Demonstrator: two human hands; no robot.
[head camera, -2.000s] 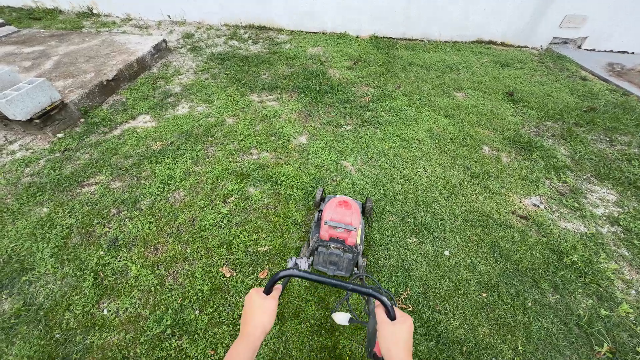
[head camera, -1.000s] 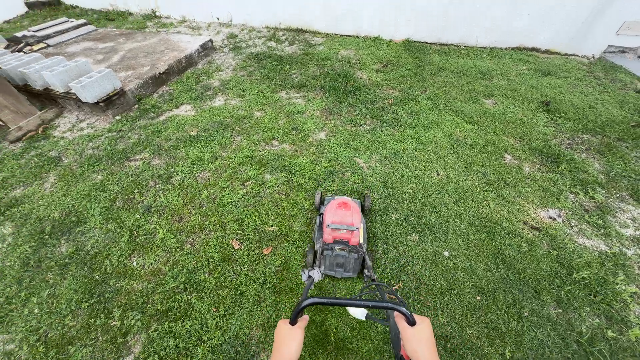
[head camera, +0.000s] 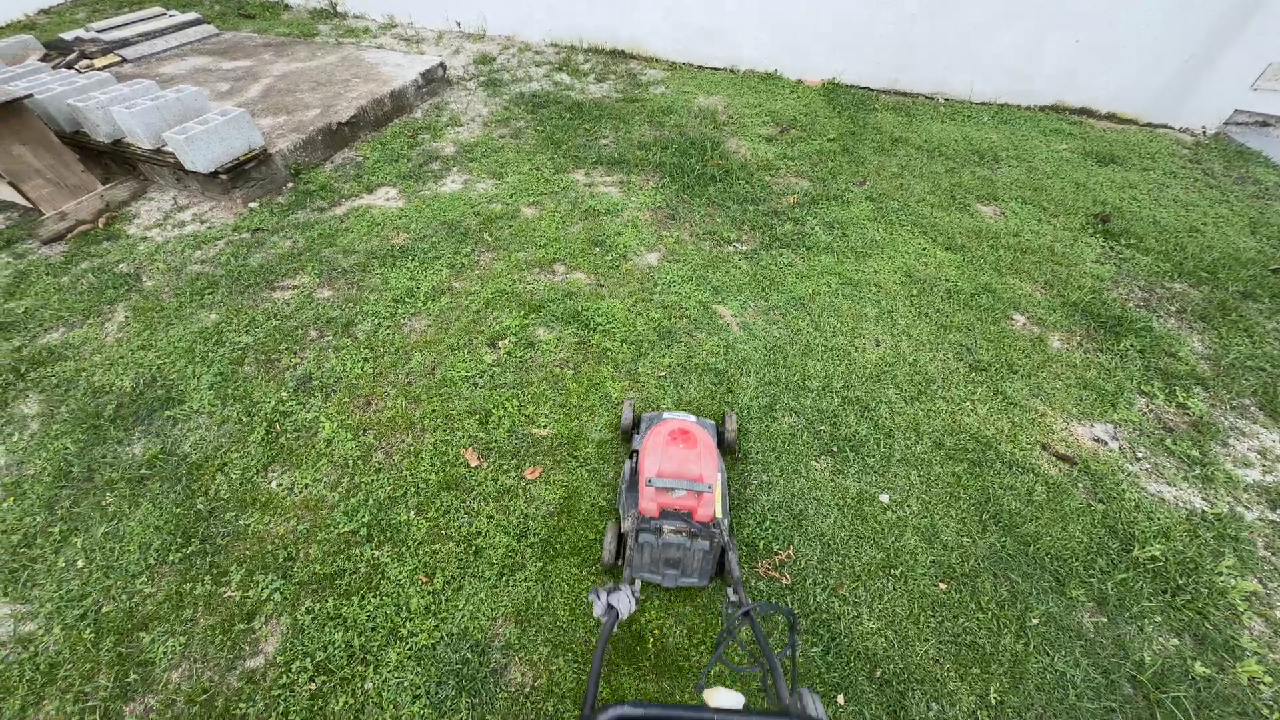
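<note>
A red and black walk-behind lawn mower (head camera: 680, 470) stands on the grass just below the middle of the view, its front toward the white wall. Two dark handle tubes run back from it to a black handlebar (head camera: 680, 711), which the bottom edge of the frame cuts off. A grey cloth (head camera: 613, 601) is tied around the left tube. Beside the right tube hangs a looped black cable (head camera: 750, 635), with a small whitish thing (head camera: 723, 698) below it. Neither of my hands shows in the frame now.
A concrete slab (head camera: 290, 85) lies at the upper left, with hollow concrete blocks (head camera: 213, 139) along its near edge and a wooden board (head camera: 45, 160) beside them. A white wall (head camera: 900, 45) runs along the back. Dry leaves (head camera: 532, 472) and bare patches dot the lawn.
My hands, on the handlebar in both earlier frames, are out of view. The handlebar sits lower, at the frame's edge. More of the slab and blocks shows at the left.
</note>
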